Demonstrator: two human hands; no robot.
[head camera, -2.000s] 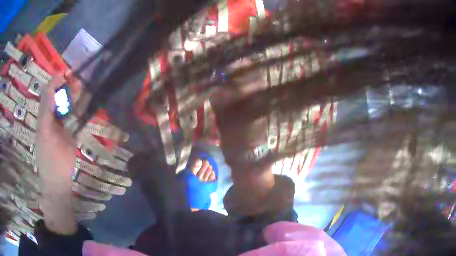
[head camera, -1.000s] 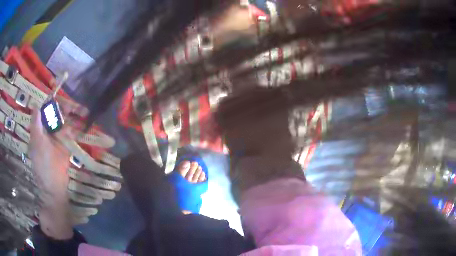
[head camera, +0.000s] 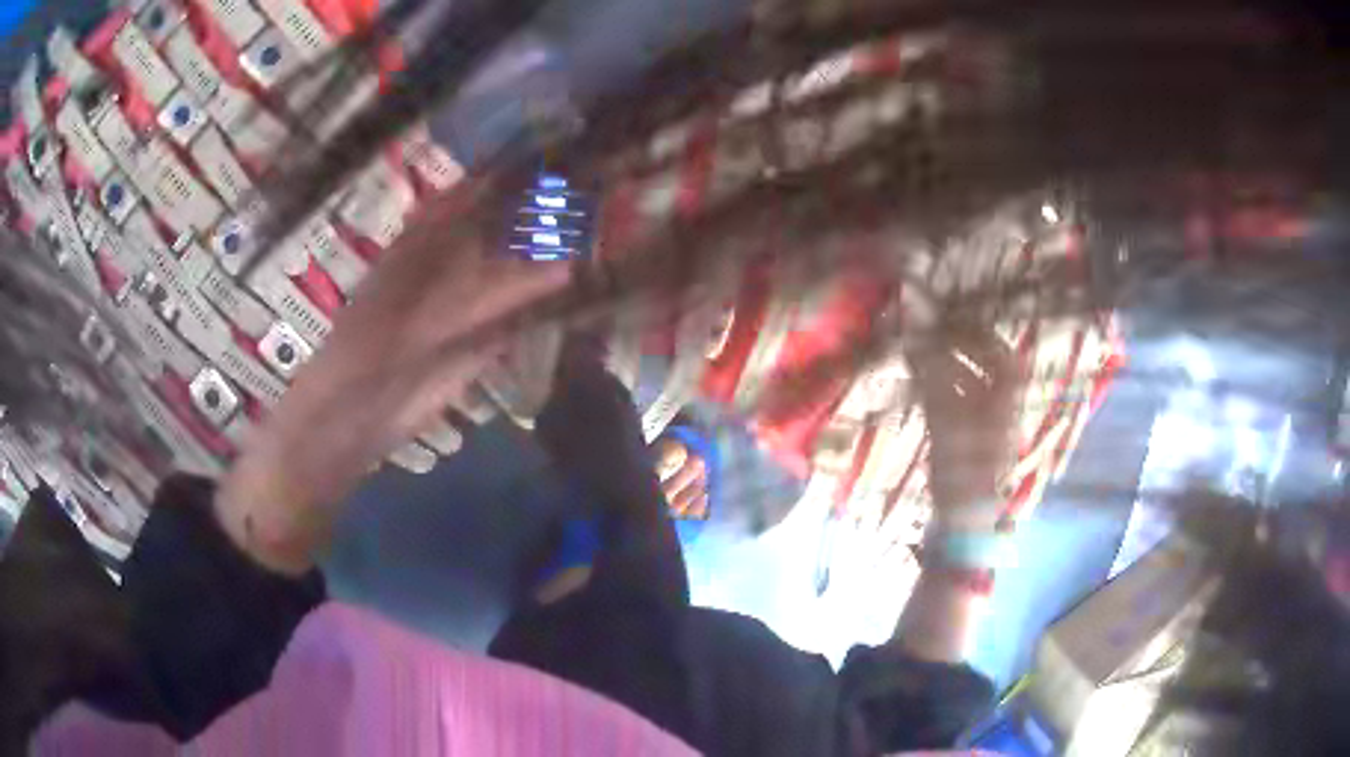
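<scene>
My left hand reaches up from the lower left and holds a smartwatch. Its screen is lit, with several blue-white rows. Its strap cannot be made out. My right hand is blurred and partly covered by hair strands, over rows of pale straps at the right; its fingers and anything in them cannot be made out. At the left, many smartwatches with cream straps lie face down, showing square backs with dark round centres.
Bright red trays or mats lie under the watches. Blue open-toed footwear shows below centre. A box-like tan object is at the lower right. Dark hair strands blur the top and right. Grey-blue floor lies between the rows and my legs.
My left hand has moved right with the watch; its screen now shows blue-white rows instead of a white patch. My right arm has moved right and down. The view has shifted towards the left rows.
</scene>
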